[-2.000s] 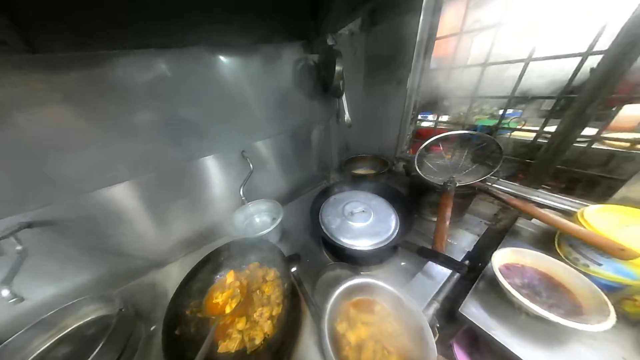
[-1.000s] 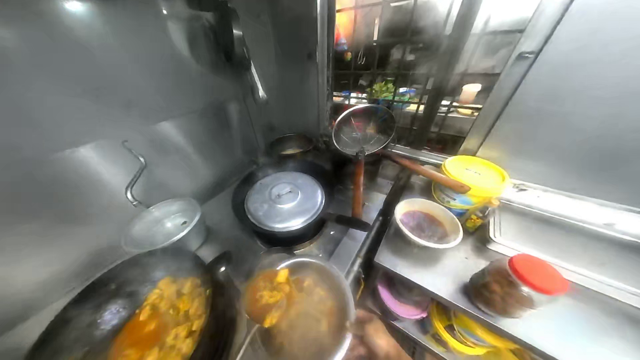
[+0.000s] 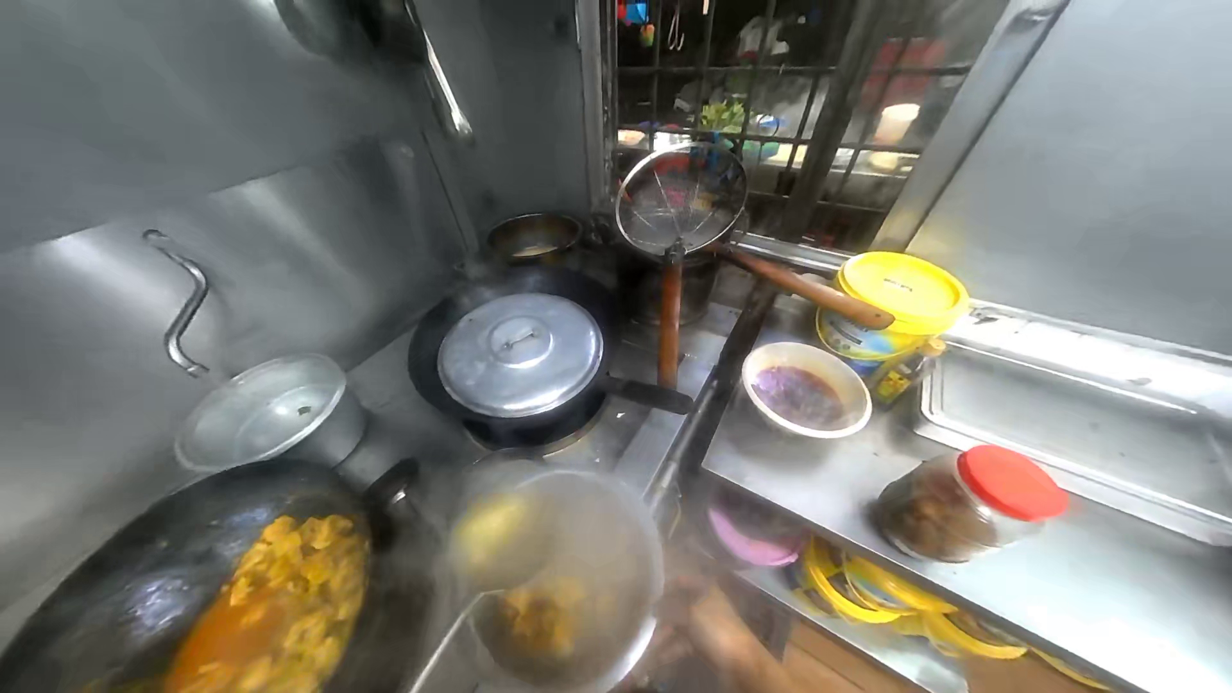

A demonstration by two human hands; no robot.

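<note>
A steel bowl [image 3: 626,510] with yellow-orange stewed food in it stands at bottom centre, blurred by steam. My right hand [image 3: 698,626] is at its right rim, fingers blurred, seemingly holding the edge. A ladle [image 3: 496,539] filled with yellow food is over the bowl's left part; its thin handle runs down out of the frame, and the hand on it is not in view. Left of the bowl, a black wok [image 3: 125,549] lies tilted, with chunks of food in orange sauce [image 3: 289,597] gathered on its right side.
Behind are a lidded pan [image 3: 520,356], an aluminium pot [image 3: 260,414] and a wire skimmer [image 3: 681,197] with a wooden handle. On the right-hand steel counter stand a white bowl [image 3: 808,390], a yellow-lidded tub [image 3: 900,298], a red-lidded jar [image 3: 972,500] and a metal tray [image 3: 1068,414].
The view has swung right. The food-filled ladle was over the wok two seconds ago and is now over the steel bowl. My right hand, unseen at first, has come into view beside the bowl.
</note>
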